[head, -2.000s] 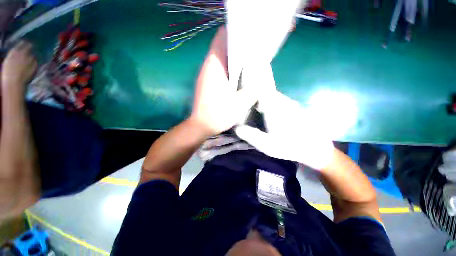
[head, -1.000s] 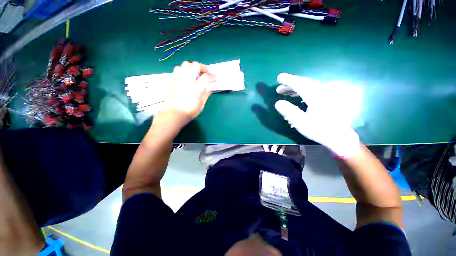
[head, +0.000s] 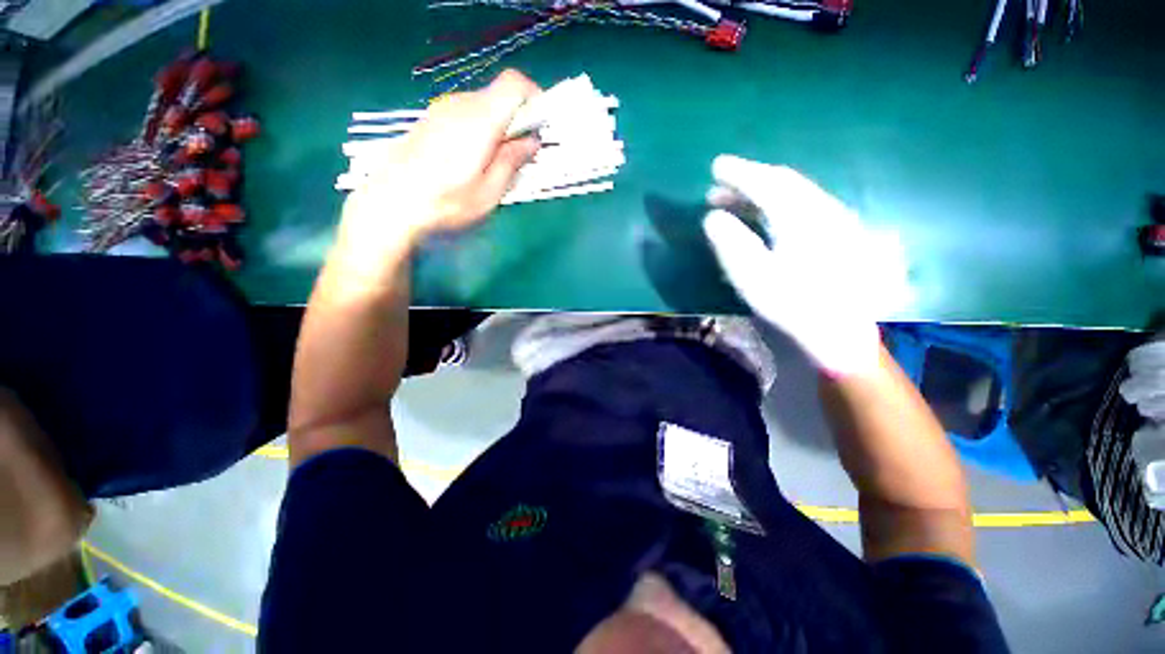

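Observation:
A pile of white sleeving tubes (head: 575, 160) lies crosswise on the green bench mat (head: 664, 115). My bare left hand (head: 460, 153) is over the pile, with several tubes between its thumb and fingers, lifted at a slant above the others; the palm hides part of the pile. My right hand (head: 805, 249), in a white glove, is over the mat to the right of the pile, fingers apart and holding nothing. Glare washes out the glove's detail.
Harnesses with red connectors (head: 724, 35) and twisted wires lie at the far side. A dense bundle of red-connector harnesses (head: 192, 166) is at the left by a neighbouring worker's dark sleeve (head: 128, 371). Wire ends (head: 1028, 32) show far right. A blue stool (head: 965, 383) stands below the bench.
Since one second ago, the tubes under my left hand have spread out, and some are now lifted in it. My right hand stays open at the right. Earlier, both hands were together around the white tubes.

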